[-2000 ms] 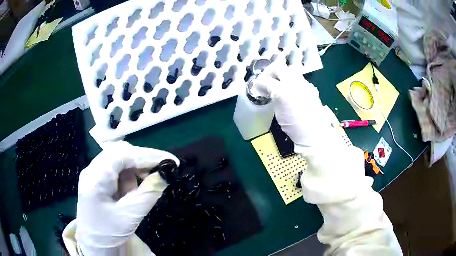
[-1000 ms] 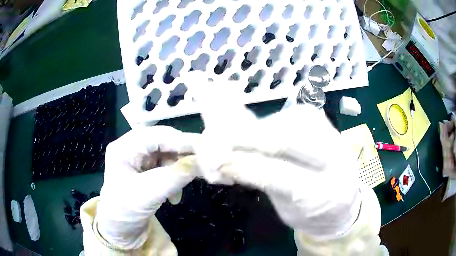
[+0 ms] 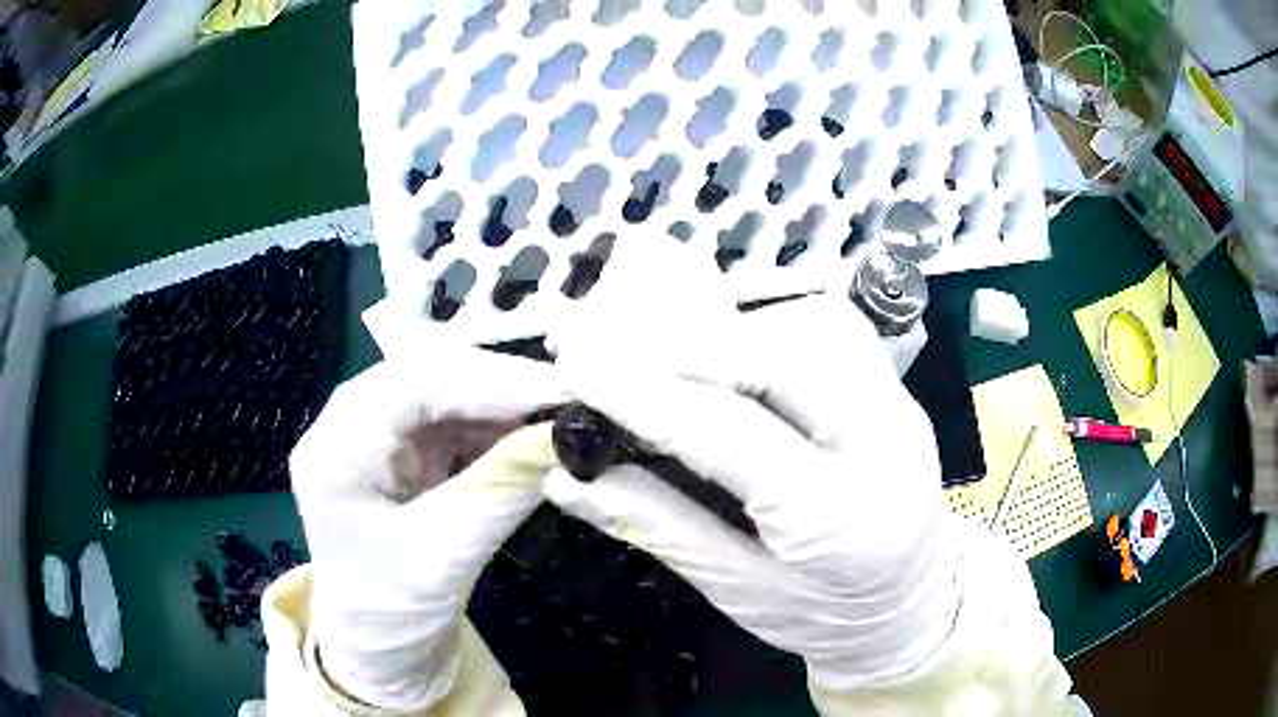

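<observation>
A glossy black earbud (image 3: 586, 437) is between the fingertips of both white-gloved hands, over the black foam pad (image 3: 582, 616) with a dark heap on it. My left hand (image 3: 421, 490) grips the earbud from the left. My right hand (image 3: 785, 462) touches or pinches it from the right, with a white piece that looks like a wipe (image 3: 652, 301) rising above the fingers; glove and wipe are hard to tell apart. The white foam tray (image 3: 575, 133) lies beyond the hands, with black earbuds in many of its cutouts.
A white bottle with open metal top (image 3: 890, 287) stands behind my right hand. A black foam tray (image 3: 224, 371) and loose earbuds (image 3: 245, 574) lie left. Right are a phone (image 3: 953, 413), dotted card (image 3: 1044, 490), pink marker (image 3: 1107, 430), yellow paper (image 3: 1170, 315) and meter (image 3: 1184, 189).
My right hand has come from the bottle top to my left hand. The white piece covered the fingertips a second ago; the earbud now shows between them. The view has shifted left.
</observation>
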